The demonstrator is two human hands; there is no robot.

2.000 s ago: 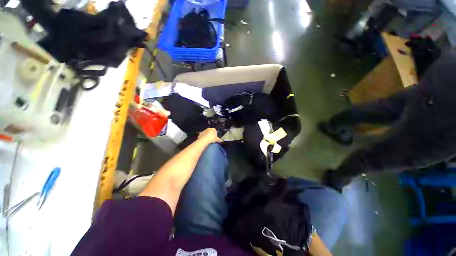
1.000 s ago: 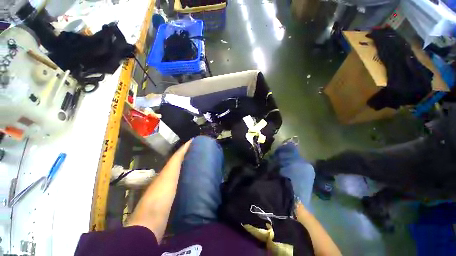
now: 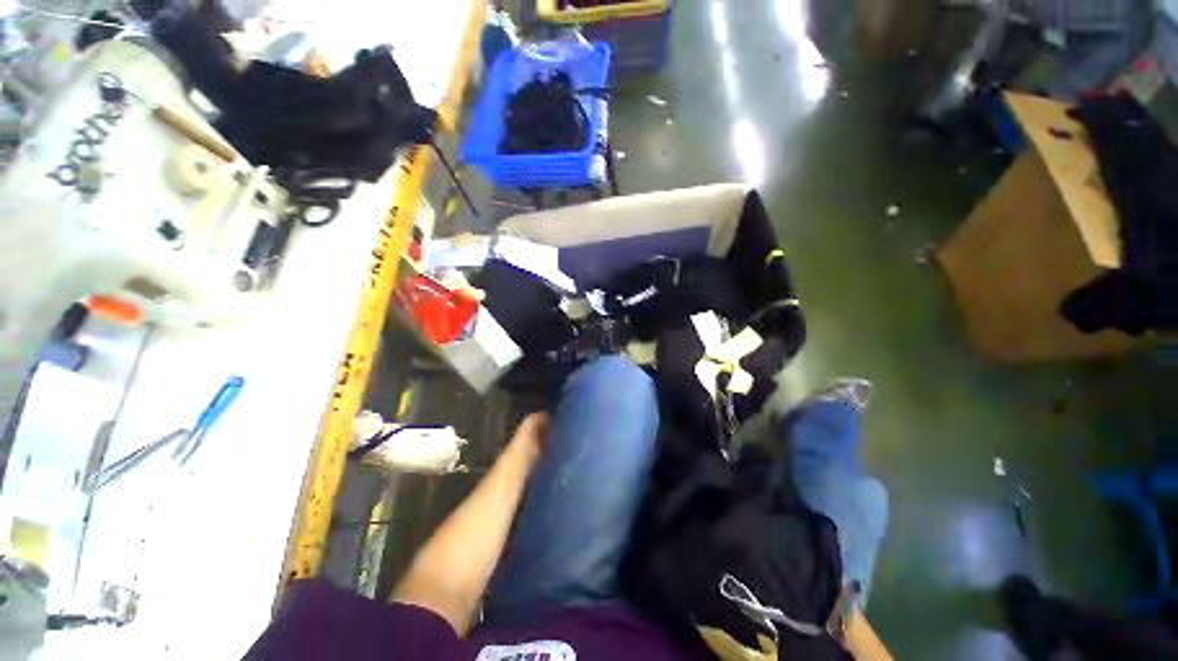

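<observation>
A black bundle of garment pieces (image 3: 736,529) lies on my lap, with a thin whitish tie (image 3: 756,600) and a pale yellow strip (image 3: 736,642) near the bottom edge. My left hand (image 3: 531,437) is low beside my left knee, small and partly hidden, so its fingers do not show. My right forearm shows at the bottom right of the bundle; the hand itself is hidden by black fabric. The work box (image 3: 646,230) in front of my knees holds black bundles, one with a pale yellow cross-shaped tag (image 3: 726,351).
The white sewing table (image 3: 278,446) with its yellow edge is on the left, carrying the brother machine (image 3: 136,168), blue-handled snips (image 3: 217,411), tweezers (image 3: 136,460) and black fabric (image 3: 323,116). Beyond are a blue basket (image 3: 536,168) and, right, a cardboard box (image 3: 1033,252). A person's dark leg (image 3: 1085,633) shows lower right.
My left hand has moved from the work box back beside my left knee. The black bundle stays on my lap. The other person has moved mostly out of view at the lower right.
</observation>
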